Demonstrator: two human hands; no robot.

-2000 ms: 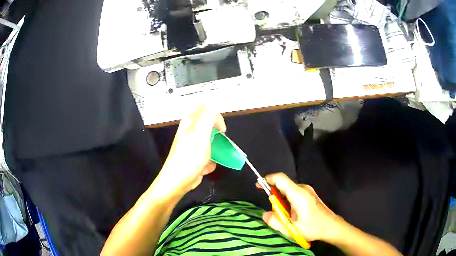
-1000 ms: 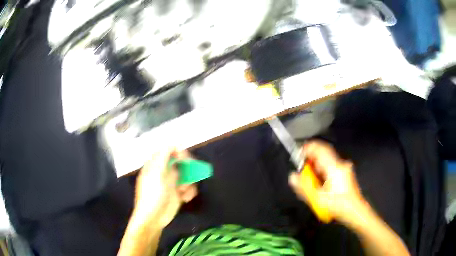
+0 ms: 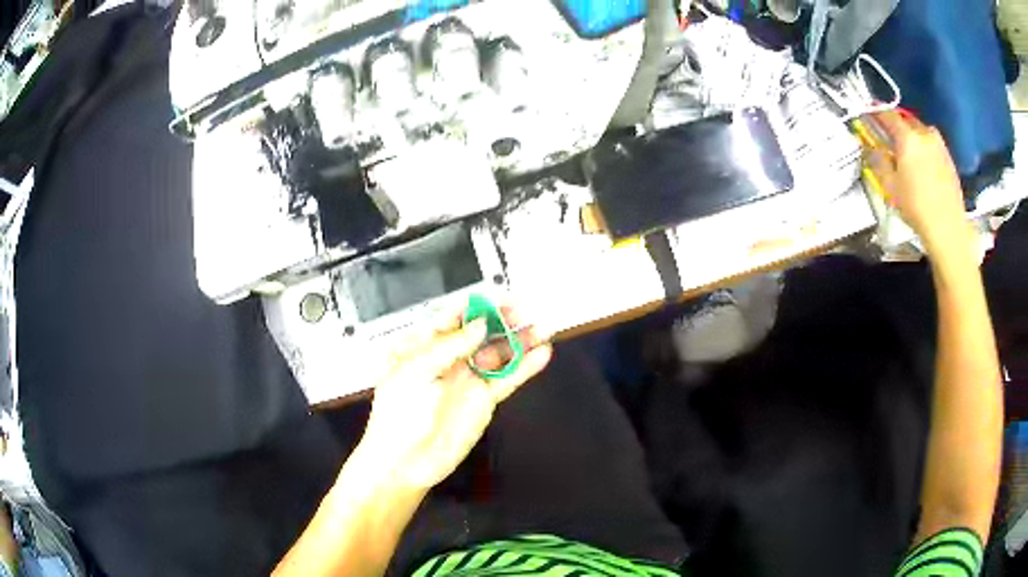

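Observation:
My left hand holds a small green item between thumb and fingers, over the table's front edge; the item shows as an open loop. My right hand is far out at the right end of the table, at the orange-red and yellow handles of the scissors. The blades are hidden, and whether the fingers still grip the handles cannot be told. The overlock machine stands in front of me.
A smartphone lies on the white table beside the machine. A black strip hangs over the edge. Striped cloth and blue denim lie at the right. Black fabric covers the left side and my lap.
My right hand has moved from over my lap to the table's far right with the scissors. My left hand has turned the green item and moved right. The view has shifted.

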